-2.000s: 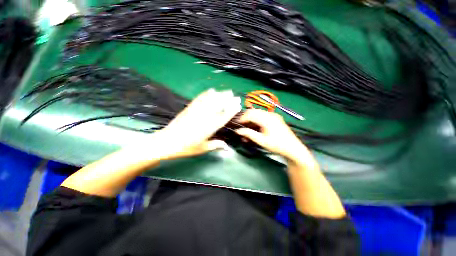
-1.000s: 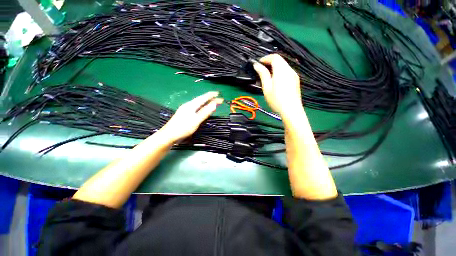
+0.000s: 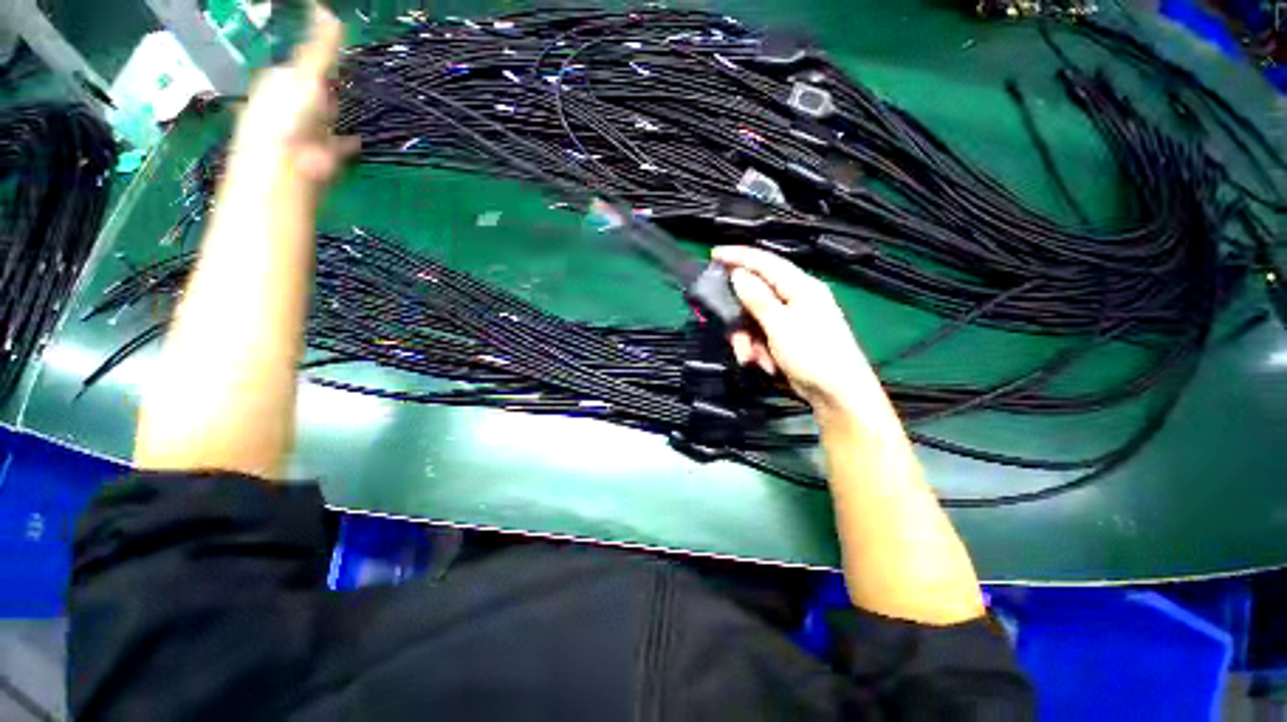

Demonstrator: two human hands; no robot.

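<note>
My right hand (image 3: 790, 322) grips a black splitter block (image 3: 713, 292) of one cable assembly, just above the near bundle. Thin branches run from this block up and left, partly blurred, with a small pale green spot on them. My left hand (image 3: 299, 106) is blurred at the left end of the far pile; its fingers point up, and whether it holds branch ends cannot be told. The near bundle (image 3: 487, 339) lies with its blocks (image 3: 706, 402) lined up below my right hand. The orange scissors cannot be seen.
The large harness pile (image 3: 903, 198) spans the far side of the green mat (image 3: 565, 487) and curves round at the right. Black harnesses (image 3: 50, 212) lie at the left end, near a white and green object (image 3: 158, 88). Blue bins (image 3: 1115, 649) stand below the bench.
My right hand has drawn a block from the far pile towards me, over the near bundle. My left hand has moved up and left from the near bundle. The scissors have gone from sight.
</note>
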